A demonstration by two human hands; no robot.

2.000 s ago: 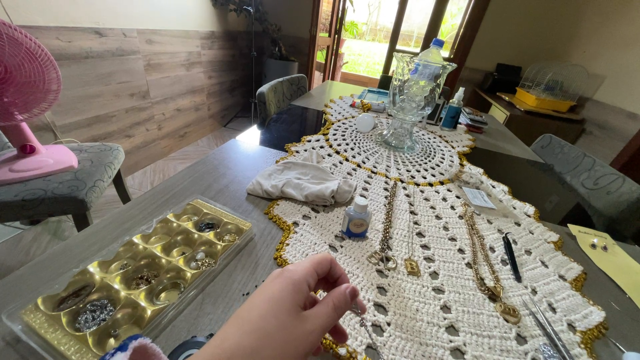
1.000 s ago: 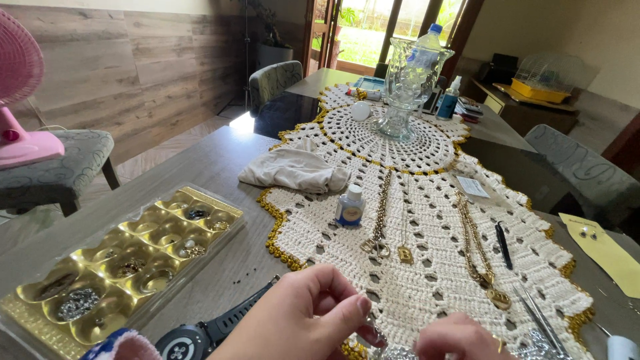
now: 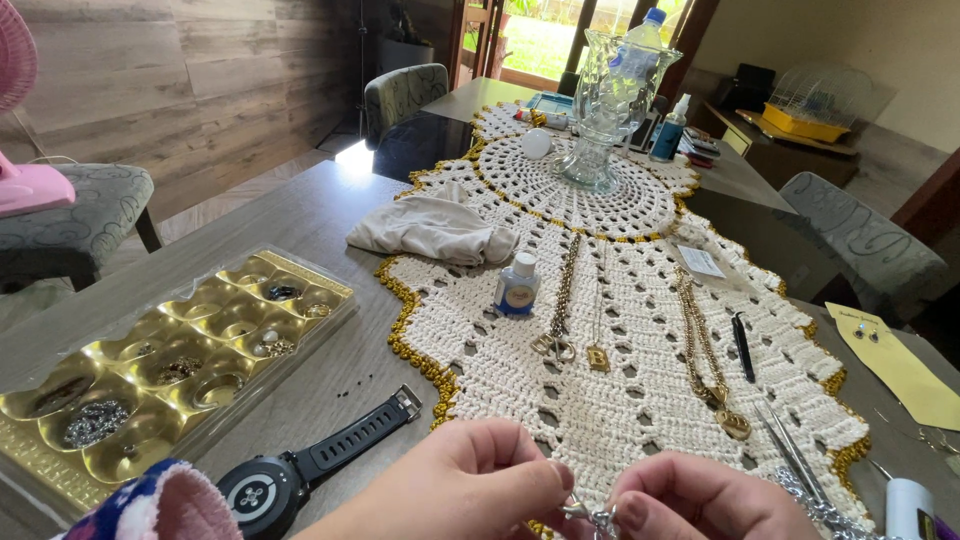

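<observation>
At the bottom middle, my left hand [image 3: 480, 480] pinches a silver-coloured metal chain [image 3: 592, 516] by its end piece. My right hand [image 3: 697, 499] grips the same chain from the other side, fingertips close to the left ones. More silver chain [image 3: 802, 487] lies right of my right hand, under metal tweezers [image 3: 795, 454]. Beyond the hands, gold-coloured chains with letter pendants [image 3: 598, 356] and one with a round pendant [image 3: 732, 424] rest on a crocheted runner [image 3: 517, 382]. Black tweezers [image 3: 743, 348] lie to their right.
A gold tray [image 3: 187, 360] of jewellery parts and a black smartwatch [image 3: 262, 495] lie left. Farther off are a small bottle [image 3: 517, 285], a cloth [image 3: 435, 229] and a glass vase [image 3: 600, 112]. A yellow card [image 3: 892, 360] with earrings and a white cylinder [image 3: 909, 510] are right.
My right hand, unseen two seconds ago, has come in from the lower right and now meets the left at the chain. The smartwatch shows more fully as the view shifted.
</observation>
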